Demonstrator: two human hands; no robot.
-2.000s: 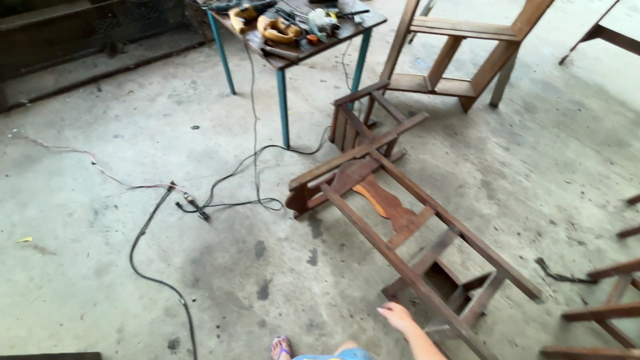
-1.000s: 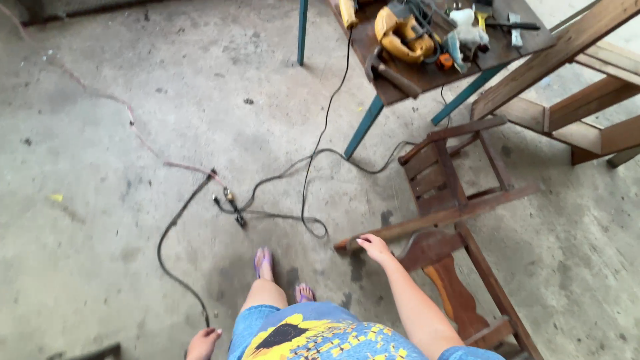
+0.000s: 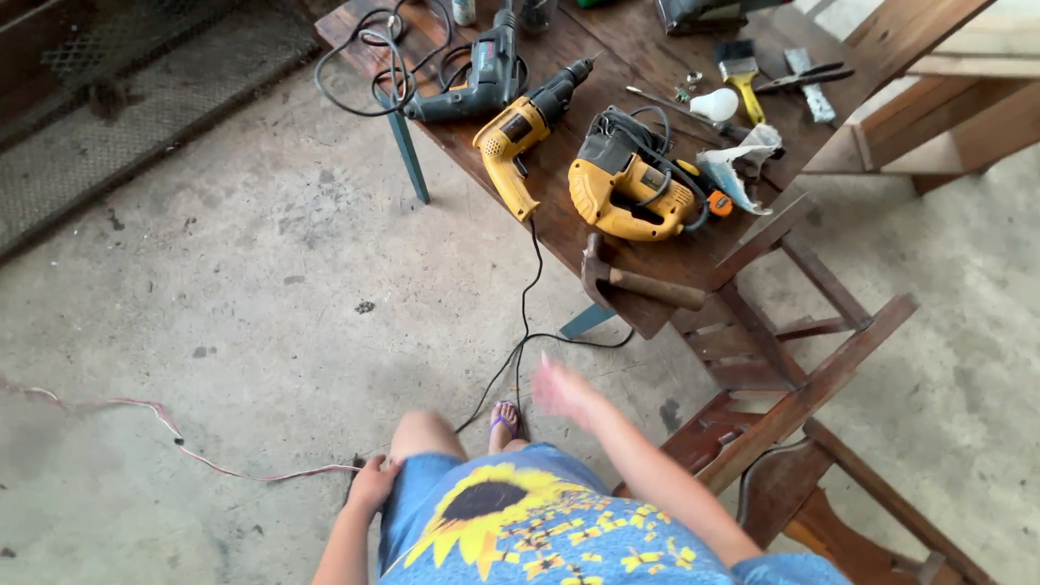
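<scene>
My left hand [image 3: 375, 483] rests beside my left thigh against the blue shorts, with nothing seen in it. My right hand [image 3: 565, 393], blurred, is in the air short of the wooden table [image 3: 561, 191], and I make out nothing in it. On the table lie a yellow power drill [image 3: 513, 146], a dark corded drill [image 3: 486, 77], a yellow jigsaw [image 3: 630, 183] and a claw hammer [image 3: 650, 284] near the corner. Beyond them are a paintbrush [image 3: 741, 77], a white light bulb [image 3: 715, 106] and pliers [image 3: 804, 77].
Dark wooden chair frames [image 3: 812, 390] lie on the floor at the right, close to the table corner. A black cord [image 3: 524, 313] runs down from the table near my foot. A thin pinkish wire [image 3: 244, 474] crosses the floor at left. A wooden frame [image 3: 934, 122] stands behind.
The tool table is now much closer in front. My right hand, over the chair frame one second ago, is now between that frame and my legs. The view has shifted strongly.
</scene>
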